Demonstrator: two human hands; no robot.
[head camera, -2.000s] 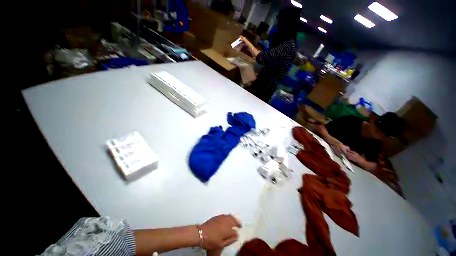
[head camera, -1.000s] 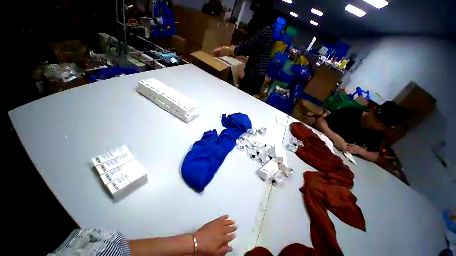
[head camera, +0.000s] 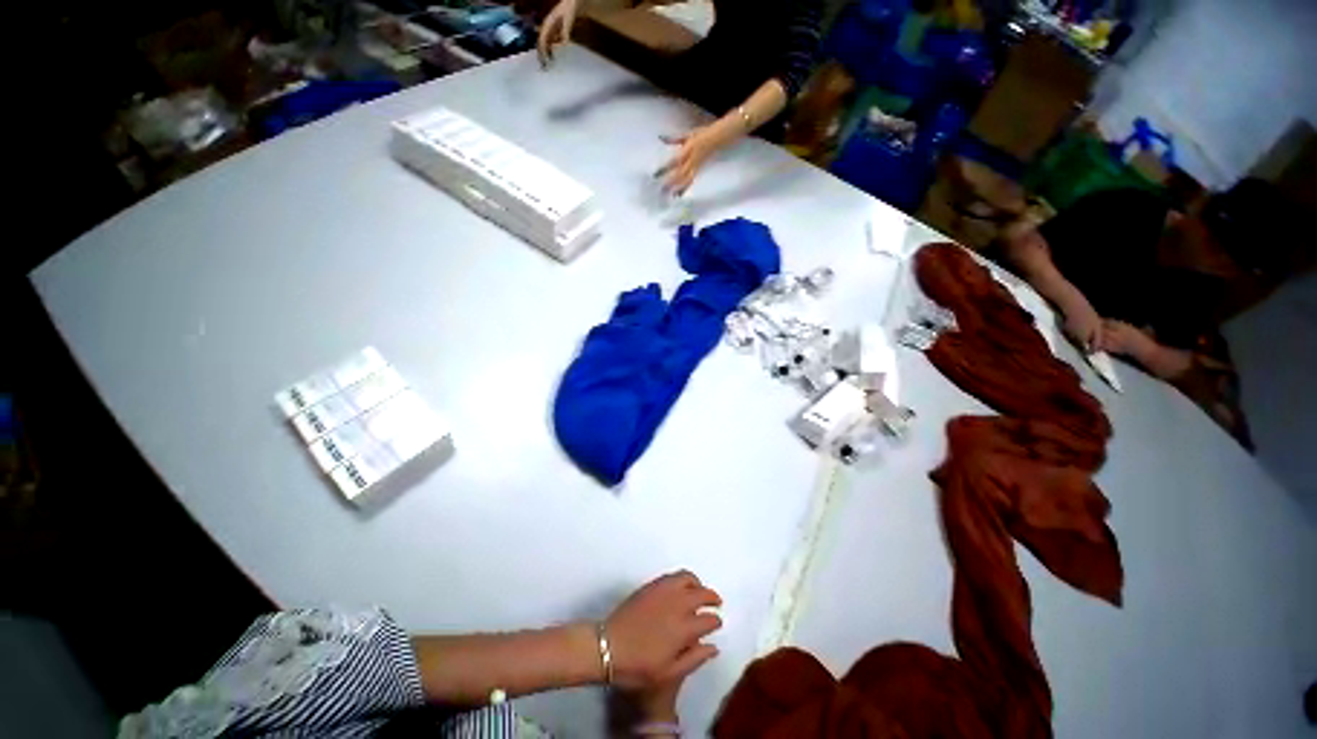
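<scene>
My left hand (head camera: 662, 627) is over the near edge of the table, palm down, fingers loosely bent and a little apart, with nothing seen in it. Below it, a wrist with a pink band and a bit of striped sleeve show at the bottom edge; my right hand itself is hidden or cut off. A row of white cartons (head camera: 364, 427) lies at the left. A pile of clear, dark-tipped items (head camera: 787, 335) lies ahead, with a loose white carton (head camera: 831, 412) at its near end.
A long white carton block (head camera: 491, 181) lies further up. A blue cloth (head camera: 636, 378) is left of the pile, a rust cloth (head camera: 1018, 498) right of it. Another person's hand (head camera: 696, 156) reaches over the far edge. A second person (head camera: 1127, 282) sits at the right edge.
The view has tilted down. The standing person has come to the table and reaches over it near the carton block. My left hand's fingers are more bent; a second wrist now shows below it.
</scene>
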